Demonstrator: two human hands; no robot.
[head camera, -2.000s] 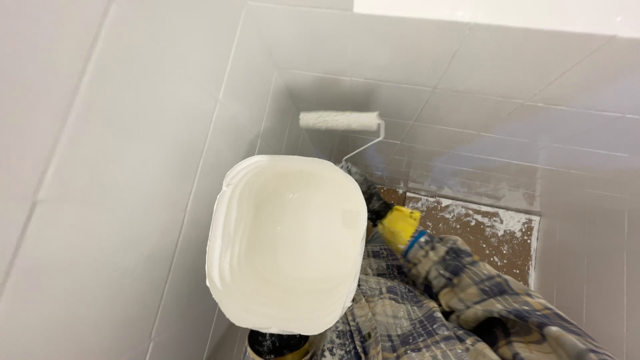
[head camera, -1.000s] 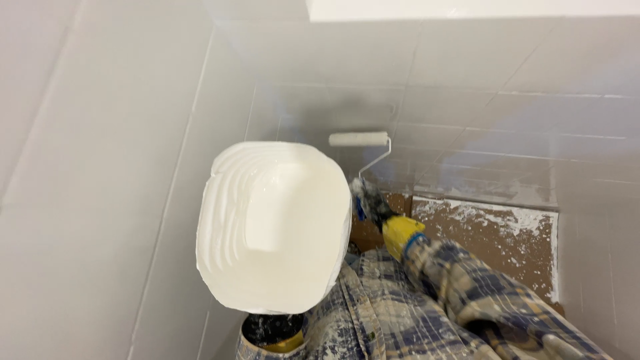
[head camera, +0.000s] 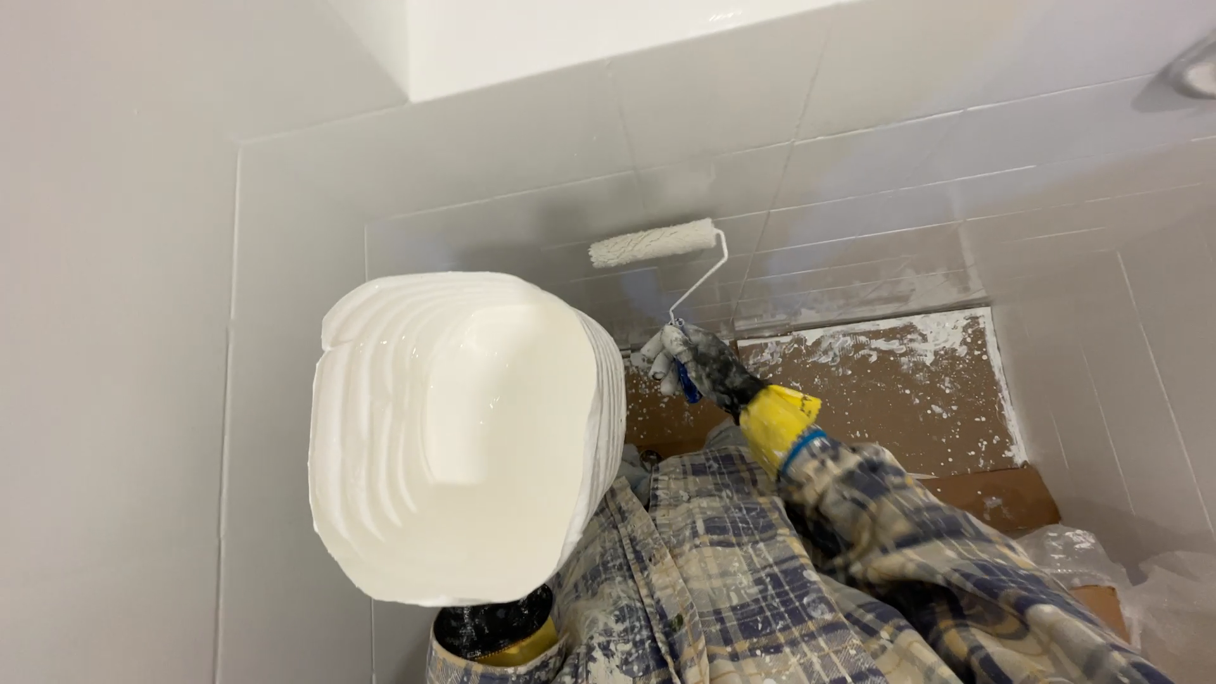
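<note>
My right hand (head camera: 698, 361), in a paint-smeared glove with a yellow cuff, grips the blue handle of a small paint roller (head camera: 654, 243). The roller's sleeve is coated white and is near the tiled wall; whether it touches cannot be told. To the left, a white plastic container (head camera: 323, 446) with ribbed sides holds white paint (head camera: 532, 456) and is tilted toward the camera. My left hand (head camera: 494, 627), gloved in black and yellow, is at the container's lower edge; its fingers are hidden behind it.
Grey tiled walls (head camera: 285, 380) meet in a corner around me. A white surface (head camera: 608, 33) juts out at the top. Paint-spattered brown cardboard (head camera: 883, 399) covers the floor, with clear plastic sheeting (head camera: 1073, 560) at lower right. A metal fitting (head camera: 1197, 71) is at upper right.
The roller has gone from nearly level to tilted, its free end lower. The container remains in my left hand and the roller in my right. The view has shifted to take in more at the right.
</note>
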